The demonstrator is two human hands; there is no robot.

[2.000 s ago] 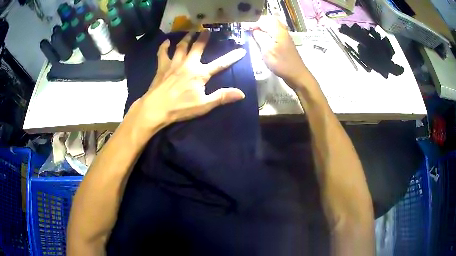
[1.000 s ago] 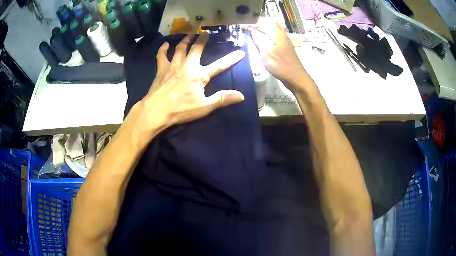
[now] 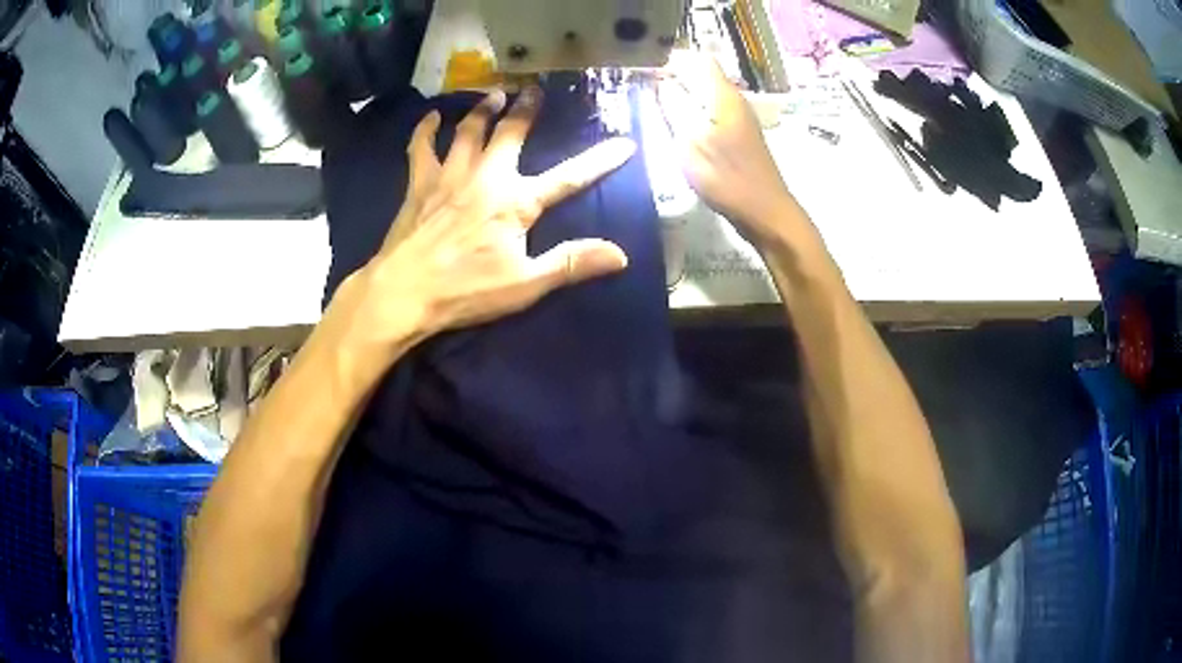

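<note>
A dark navy garment piece (image 3: 544, 376) lies under the sewing machine head (image 3: 570, 33) and hangs over the table edge onto my lap. My left hand (image 3: 486, 227) lies flat on it with fingers spread, left of the needle area (image 3: 620, 97). My right hand (image 3: 713, 136) is at the right side of the needle area, beside the cloth's right edge. Its fingers are bent and washed out by the lamp glare, so I cannot tell whether they hold something. An orange-yellow plate (image 3: 469, 67) shows left of the needle.
Thread cones (image 3: 263, 104) and a long dark strip (image 3: 220, 191) are on the left of the table. A black pile of pieces (image 3: 966, 140) and a thin metal tool (image 3: 884, 127) lie on the right. A white basket (image 3: 1056, 71) is behind. Blue crates (image 3: 143, 563) stand on both sides.
The cloth and my left hand have barely moved. My right hand stays beside the needle area, with only a slight shift of its fingers.
</note>
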